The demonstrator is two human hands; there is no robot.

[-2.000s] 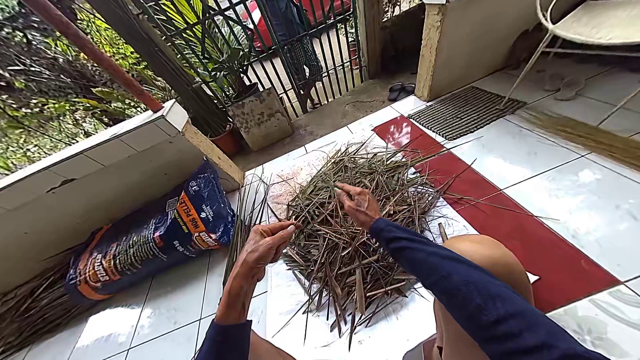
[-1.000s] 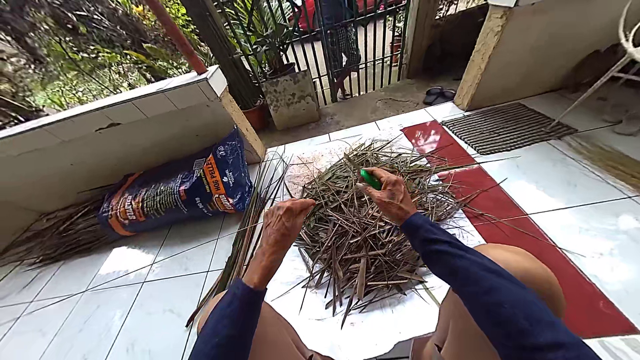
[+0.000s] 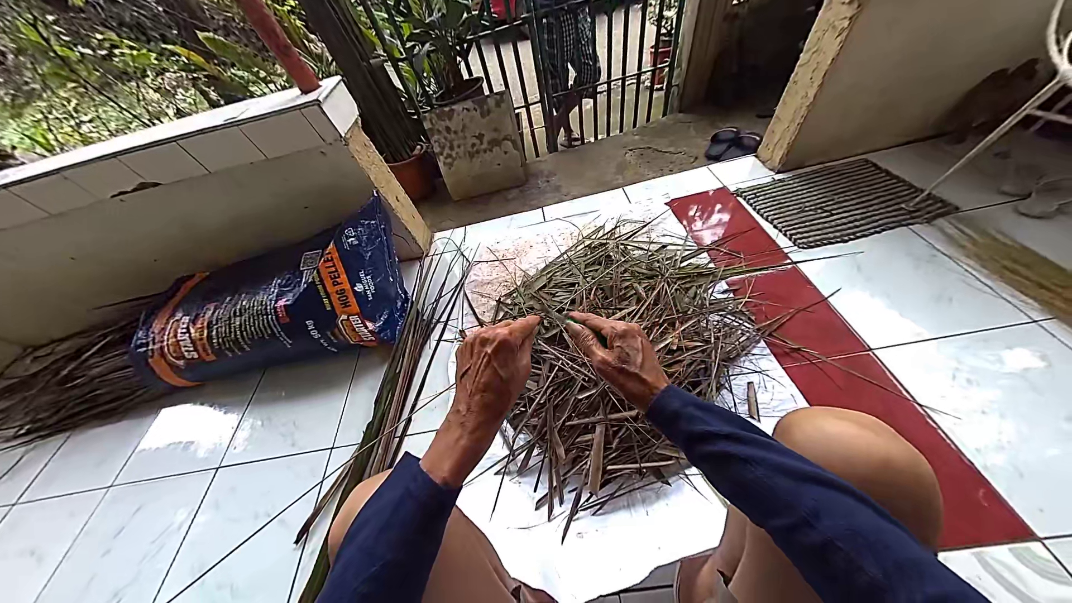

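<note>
My left hand [image 3: 494,362] pinches the end of a thin palm leaf strip, part of which trails down to the lower left. Close to its right, my right hand [image 3: 621,356] is closed around a small knife [image 3: 557,318] whose blade points to the upper left; the handle is mostly hidden in the palm. Both hands are above a heap of dry leaf strips and scraps [image 3: 620,435], which lies on a white sheet [image 3: 536,528] between my knees. Long leaf strips [image 3: 410,360] lie on the floor left of the heap.
A blue feed sack [image 3: 260,301] holding long dry leaves lies along the low wall [image 3: 209,197] at left. A grey mat [image 3: 846,201] and dark slippers [image 3: 733,144] are ahead on the right. Behind the metal gate [image 3: 603,84] stands a person [image 3: 571,59].
My hands have come closer together over the heap. In my right hand, the green object seen one second ago is now mostly covered, and a blade shows.
</note>
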